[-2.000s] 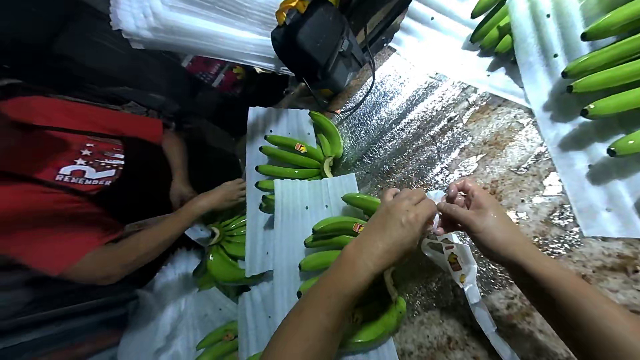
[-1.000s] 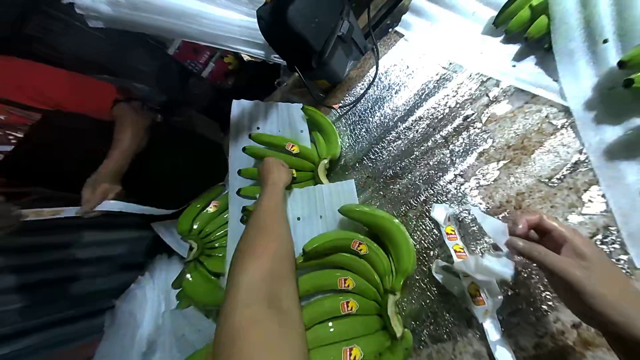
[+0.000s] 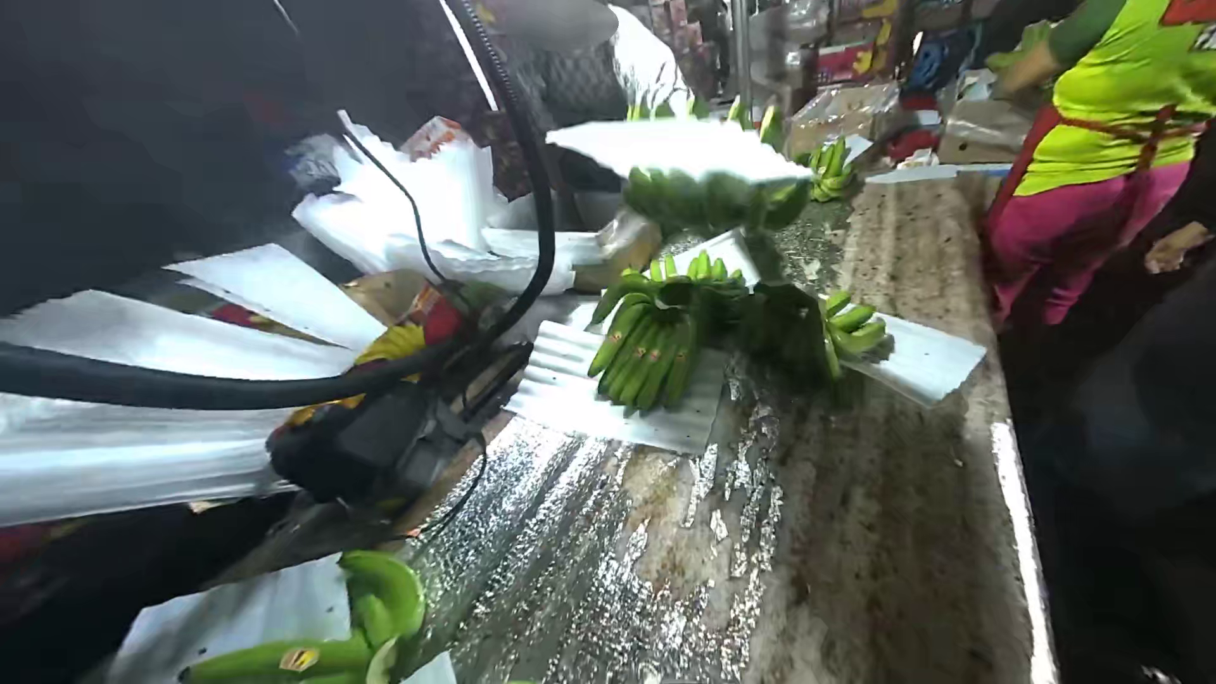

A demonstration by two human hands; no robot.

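Note:
Neither of my hands shows in the head view now. At the lower left, part of a stickered green banana bunch point(image 3: 328, 657) lies beside a white foam sheet point(image 3: 256, 608) on the wet tabletop point(image 3: 608, 560). Farther up the table, another bunch of green bananas with stickers point(image 3: 651, 351) rests on a white foam sheet point(image 3: 560, 380). More green bananas point(image 3: 855, 328) lie to its right on a sheet point(image 3: 926, 356). Behind them a bright white sheet point(image 3: 684, 150) is above a blurred dark green bunch point(image 3: 712, 198).
A black device point(image 3: 370, 446) with a thick black hose point(image 3: 541, 209) and a thin cable stands at the table's left edge. Stacked foam sheets point(image 3: 171, 446) lie left of it. Cardboard boxes point(image 3: 841, 119) stand at the back. A person in a yellow-green shirt point(image 3: 1111, 104) stands right of the table.
The view has swung up along the table. Both my hands, seen earlier at the bananas and the sticker strip, have left the view, as has the strip.

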